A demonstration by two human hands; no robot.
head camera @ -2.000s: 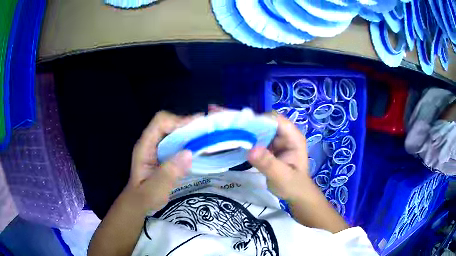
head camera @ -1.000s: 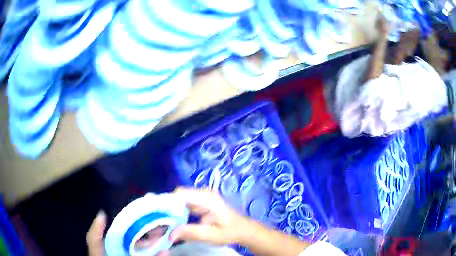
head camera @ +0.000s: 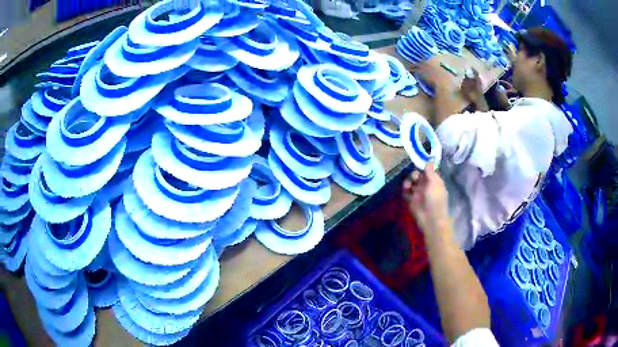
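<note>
My right hand [head camera: 427, 193] is stretched out to the right of the big heap and holds one assembled ring [head camera: 421, 141] by its lower edge, near the bench edge. The ring is pale blue-white with a darker blue band round its hole. My left hand is not in view. A large heap of assembled rings [head camera: 183, 159] lies in overlapping stacks on the brown bench top [head camera: 271, 271]. One flange ring [head camera: 291, 234] lies at the heap's front edge, over the board.
Another person in a white top [head camera: 505, 152] sits close at the right, hands over the bench. The inner-ring bin [head camera: 342, 261] is below the bench edge, with loose hoops inside. Another blue bin with rings [head camera: 539, 264] stands lower right. More rings [head camera: 450, 30] lie farther along the bench.
The view has swung up and right, showing the heap and the other person. My right hand has moved from above the lap out to the right with a ring; my left hand has left the picture.
</note>
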